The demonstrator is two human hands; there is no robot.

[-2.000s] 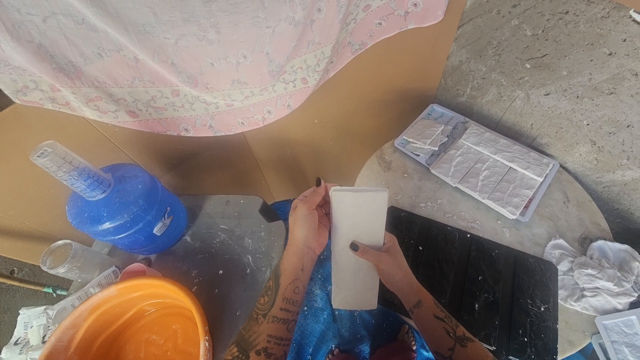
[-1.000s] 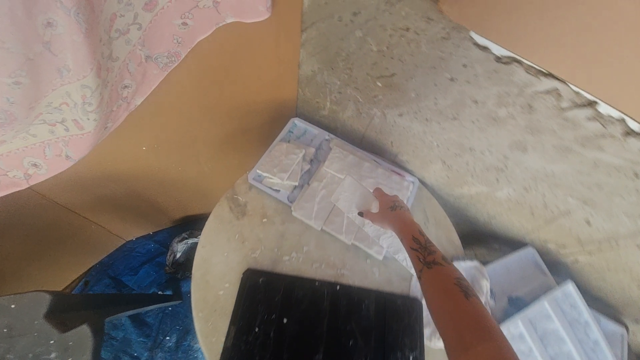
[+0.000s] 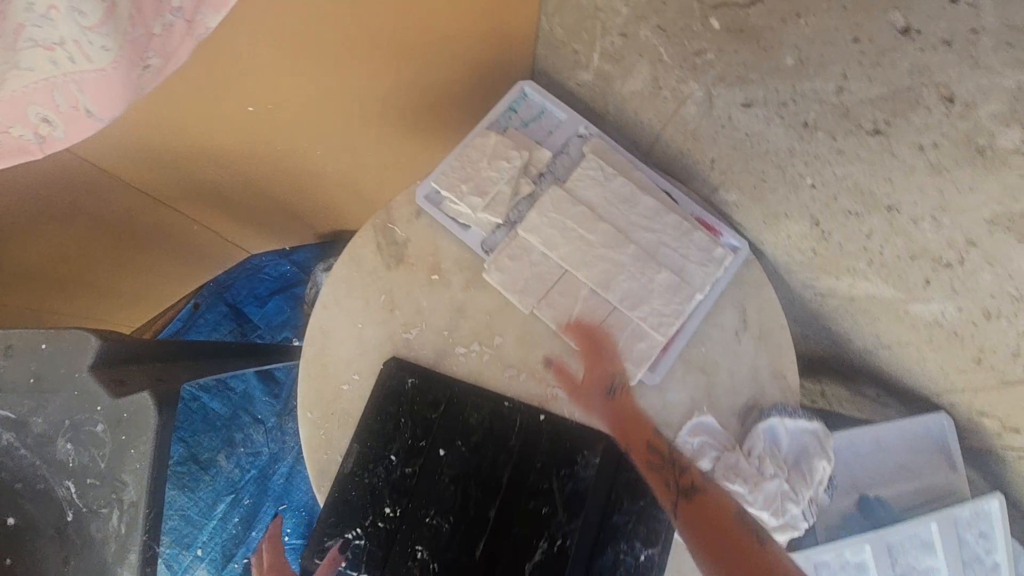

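Observation:
My right hand (image 3: 594, 372) is blurred, its fingers apart, with nothing in it. It lies just at the lower edge of a shallow plastic tray (image 3: 512, 104) on the round table. Rough-surfaced off-white rectangular slabs (image 3: 624, 244) lie side by side in the tray, partly overlapping. Smaller pieces (image 3: 480, 176) of the same kind are piled at its left end. Low at the bottom edge, my left hand (image 3: 296, 556) shows only its fingertips, spread and holding nothing visible, beside a black ribbed board (image 3: 472, 472).
The round stone-like table (image 3: 368, 320) bears white crumbs. A crumpled white cloth (image 3: 780, 472) sits at its right edge, next to plastic trays (image 3: 896, 464). A grey plastic surface (image 3: 72, 448) stands left, a blue tarp (image 3: 232, 464) between. Cardboard (image 3: 320, 120) and a pink floral cloth (image 3: 88, 64) lie behind.
Two seconds ago both hands held a flat off-white slab. One second ago my right hand was on a slab at the tray; it has let go and drawn back. The view has swung right.

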